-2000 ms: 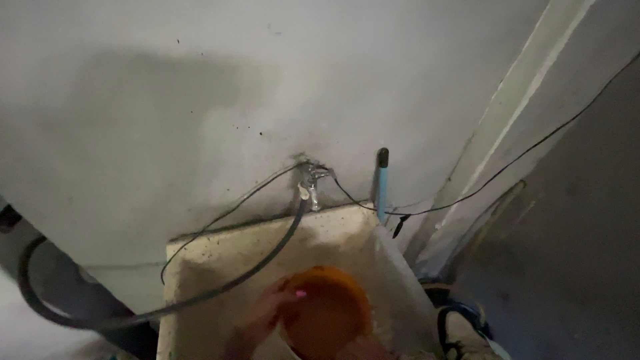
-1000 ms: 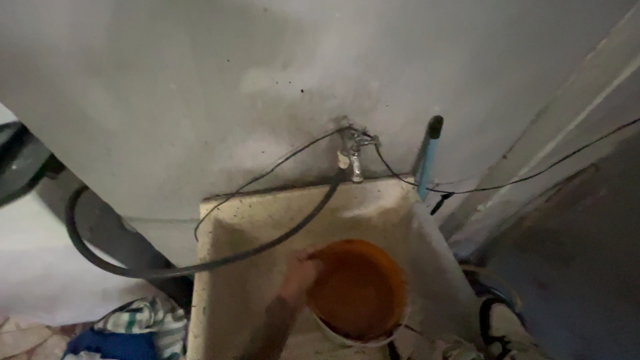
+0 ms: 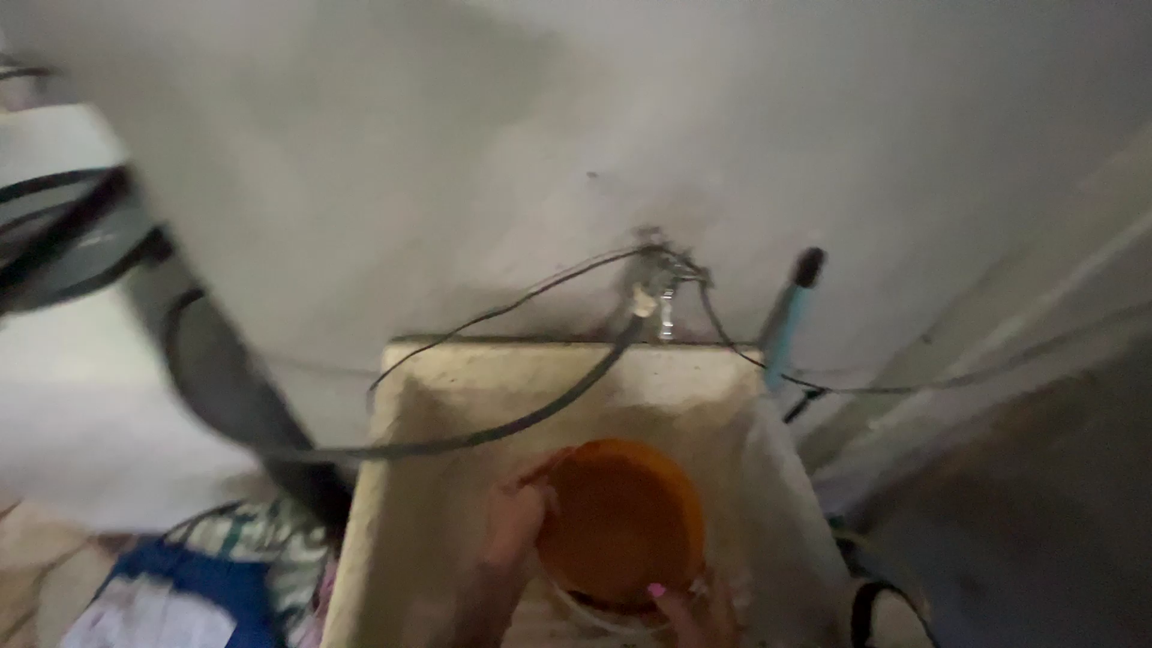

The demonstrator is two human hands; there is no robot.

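Observation:
An orange round basin (image 3: 621, 526) is held in the pale utility sink (image 3: 432, 504). My left hand (image 3: 520, 522) grips its left rim. At the lower right rim is my right hand (image 3: 697, 612), its thumb with a pink nail over the edge. Below the basin shows the curved white rim of another container (image 3: 607, 619), largely hidden. Above the sink's back edge is a metal faucet (image 3: 666, 279), with a grey hose (image 3: 540, 414) running from it to the left. The picture is blurred, so the basin's contents cannot be made out.
A light blue handle with a dark tip (image 3: 790, 324) leans by the sink's back right corner. A thin black cable (image 3: 936, 389) runs from the faucet along the wall to the right. Blue and patterned cloths (image 3: 189, 576) lie at lower left. A dark strap-like loop (image 3: 868, 612) is at lower right.
My right hand, not clearly visible one second ago, now shows at the basin's lower right rim. My left hand stays at the left rim. The view has shifted.

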